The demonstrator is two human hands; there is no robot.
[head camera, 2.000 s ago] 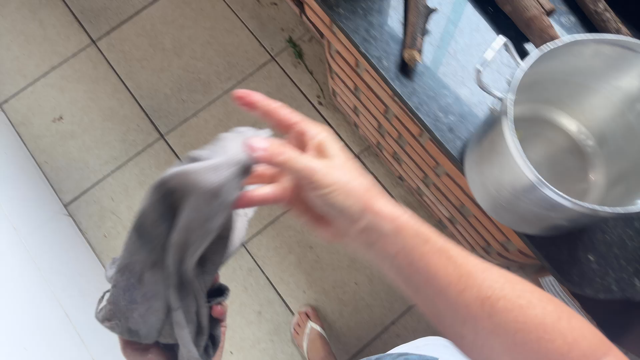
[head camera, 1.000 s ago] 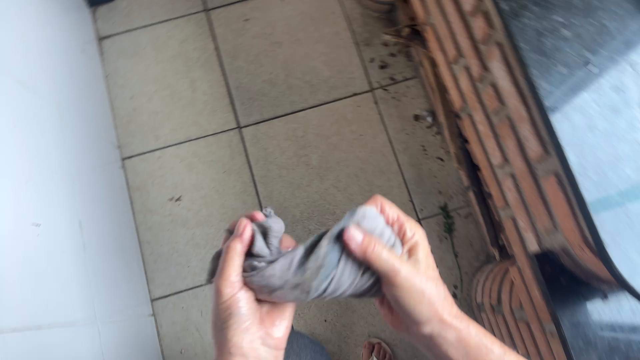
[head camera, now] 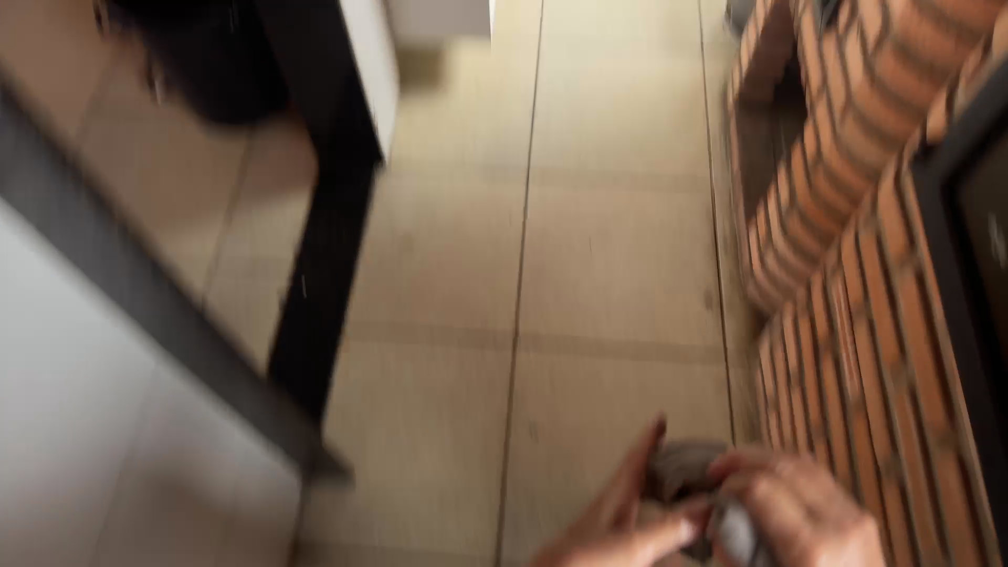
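Low in the head view, right of centre, a grey cloth (head camera: 687, 466) is bunched between my two hands. My right hand (head camera: 795, 504) has its fingers curled over the cloth from the right. My left hand (head camera: 630, 512) holds it from the left, with one finger stretched upward beside it. A paler end of the cloth shows under my right hand's fingers. Motion blur hides the finer folds.
Tiled floor (head camera: 441, 268) runs ahead. On the right stands an orange brick structure (head camera: 858, 331) with a dark-framed panel (head camera: 933, 236). At left are a white wall (head camera: 87, 394), a doorway with a black threshold (head camera: 315, 315) and a dark object (head camera: 228, 63) beyond.
The cloth hung loose two seconds ago, was twisted between both hands one second ago, and is now bunched more compactly. The view has moved to a doorway; the pot and counter are out of sight.
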